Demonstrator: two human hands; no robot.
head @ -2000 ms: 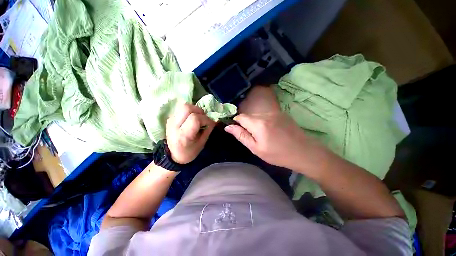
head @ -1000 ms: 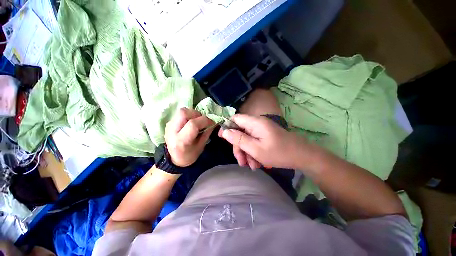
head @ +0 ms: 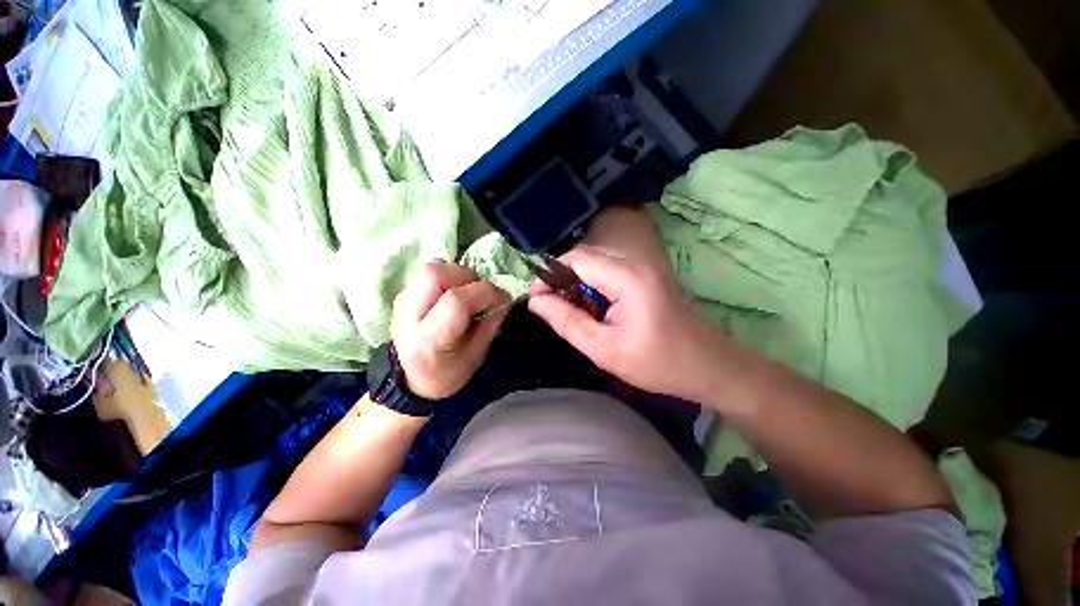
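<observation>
A light green crinkled garment [head: 308,201] lies over the table edge at the left, and a small gathered edge of it [head: 495,258] stands up between my hands. My left hand [head: 448,326] is shut on this edge, wrist with a black watch. My right hand [head: 628,302] holds thread snips [head: 574,287], dark blades and a blue handle part showing, with the blades at the right side of the gathered edge. The rest of the snips is hidden in my fingers.
A second green garment pile [head: 817,260] lies at the right on a white-topped support. The white table [head: 474,101] has a blue edge and ruler scale. Blue cloth [head: 207,533] lies below left. White cables [head: 53,379], papers [head: 71,83] and a brown box [head: 900,95] are around.
The snips now show in my right hand with their blades at the cloth edge. My right fingers have shifted and closed around them. My left hand keeps its grip in nearly the same place.
</observation>
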